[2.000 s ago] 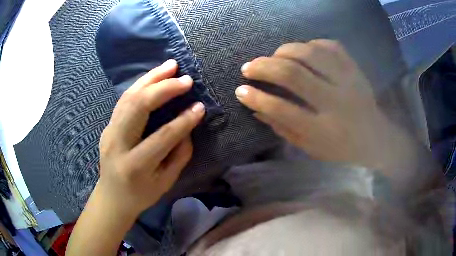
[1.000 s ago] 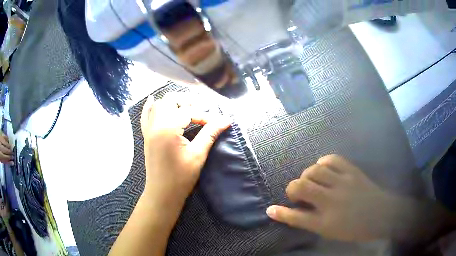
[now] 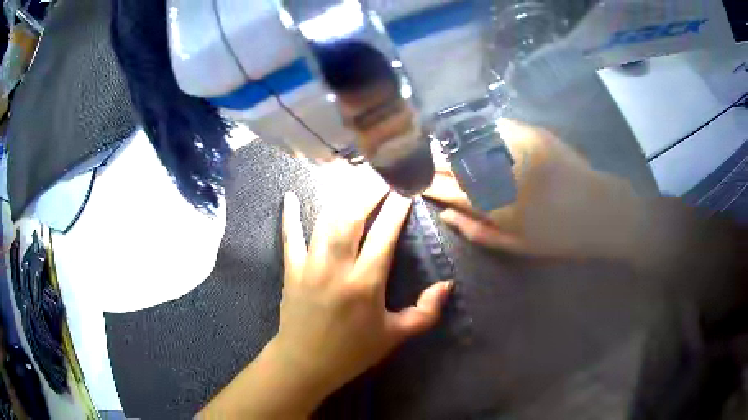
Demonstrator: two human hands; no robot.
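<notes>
The dark garment panel (image 3: 189,336) lies flat under the white sewing machine head (image 3: 271,74). A dark shiny small piece (image 3: 410,254) lies on it just in front of the needle area. My left hand (image 3: 344,287) is spread flat on the cloth, its fingertips by the shiny shield (image 3: 377,123) and its thumb at the seam of the small piece. My right hand (image 3: 533,197) is at the right of the needle, partly behind the translucent grey block (image 3: 485,171), its fingers on the cloth. The needle is hidden behind the shield.
A navy fringe (image 3: 176,131) hangs left of the head. Another dark cloth (image 3: 66,98) lies at the upper left. A bundle of dark cut pieces (image 3: 41,312) lies at the far left. The white table (image 3: 164,271) shows beside the panel's curved edge.
My right hand has moved up and forward to the needle area. My left hand has spread out and its thumb has moved down the seam. The small piece is now largely covered.
</notes>
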